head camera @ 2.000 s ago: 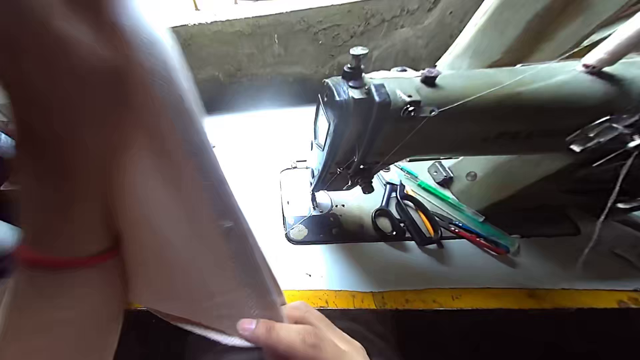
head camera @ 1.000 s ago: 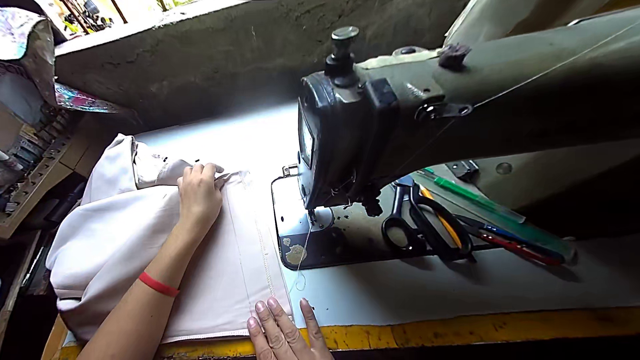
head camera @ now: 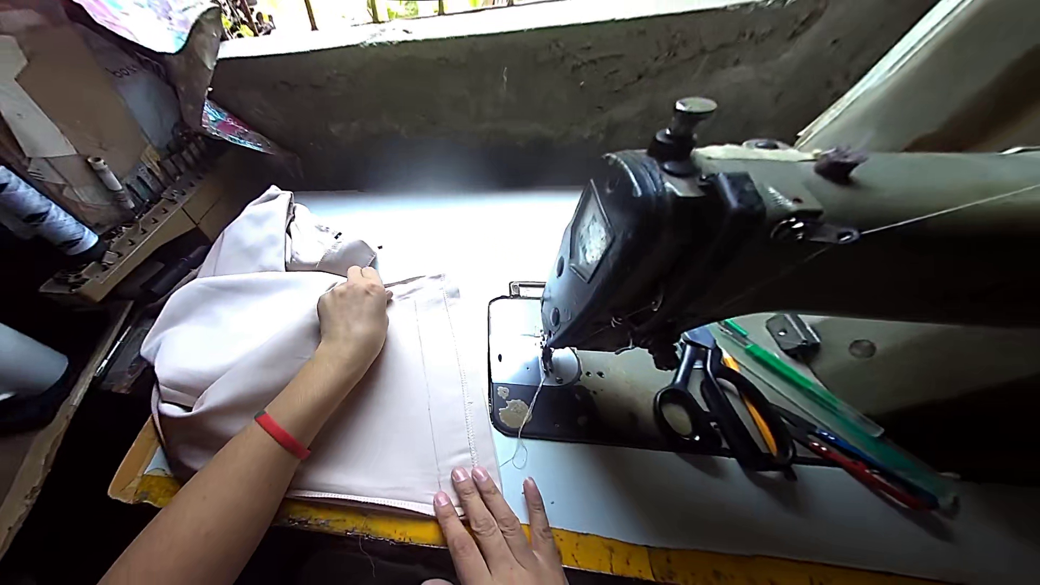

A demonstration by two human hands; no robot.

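Pale pink fabric (head camera: 374, 422) with stitched lines along its right edge lies on the white table, left of a sewing machine (head camera: 650, 236). My left hand (head camera: 354, 317), with a red band at the wrist, is closed on the fabric near its far edge, by a bunched part. My right hand (head camera: 500, 528) rests with fingers spread on the fabric's near right corner and the table edge, gripping nothing. Loose thread (head camera: 532, 414) hangs from the needle area over the machine's bed plate (head camera: 520, 366).
Black-handled scissors (head camera: 723, 406) lie under the machine arm beside a green pen-like item (head camera: 780, 366), red pens (head camera: 865, 471) and a small metal block (head camera: 792, 335). A wooden rack (head camera: 138, 236) and thread spools (head camera: 45, 211) stand at left. A concrete wall (head camera: 455, 97) rises behind the table.
The fabric, held up in front of the view two seconds ago, now lies on the table. Since one second ago, both hands have stayed in about the same places on it; the view has shifted.
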